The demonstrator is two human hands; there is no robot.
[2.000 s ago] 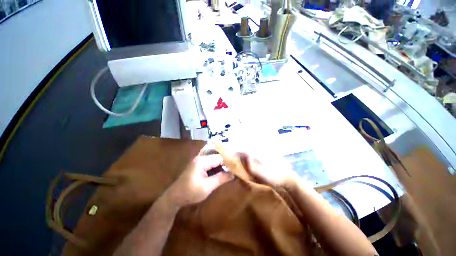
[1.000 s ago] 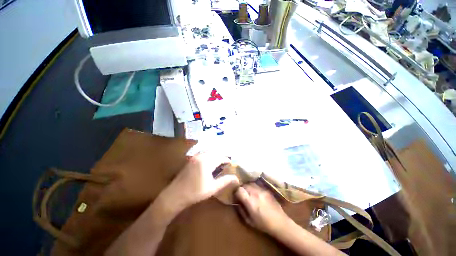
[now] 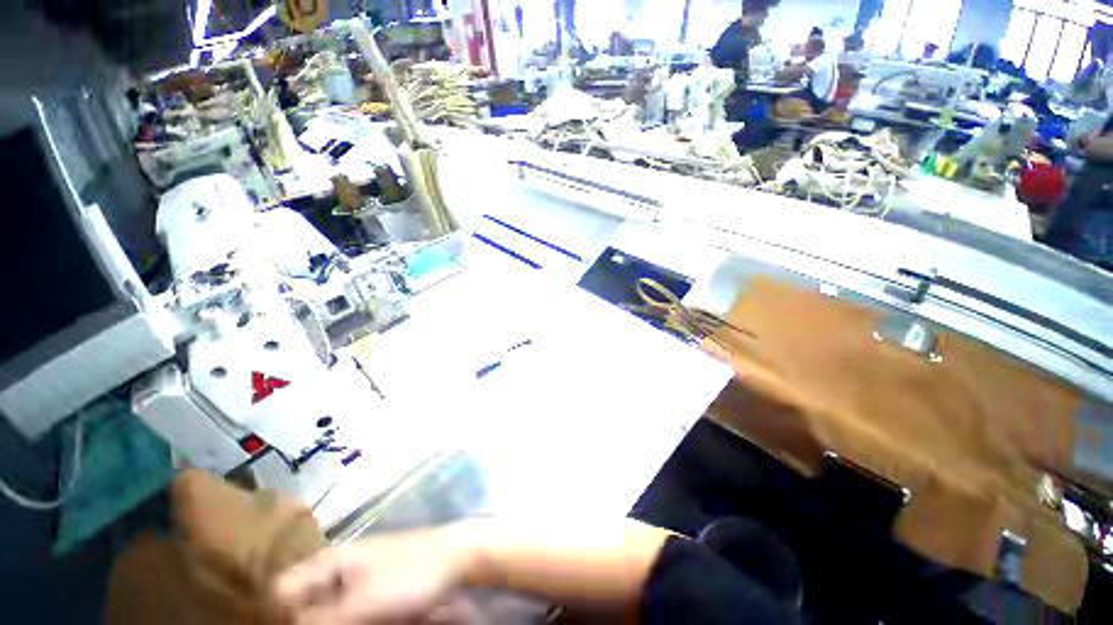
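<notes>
A brown tote bag (image 3: 232,537) is bunched at the lower left, in front of the sewing machine head (image 3: 262,366) with its red logo. My right hand (image 3: 366,580) is blurred at the bottom edge, its fingers closed on the bag's edge; its forearm comes in from the right with a dark sleeve. My left hand is not in view. The snips (image 3: 503,358) lie on the white table (image 3: 586,415), beyond my right hand.
A stack of brown bags (image 3: 854,379) with looped handles (image 3: 671,311) lies at the right. A dark screen (image 3: 49,256) stands at the left above a teal cloth (image 3: 116,476). People and machines are in the background.
The view has swung up and to the right. The bag has moved to the lower left of the picture. My left hand has gone out of view.
</notes>
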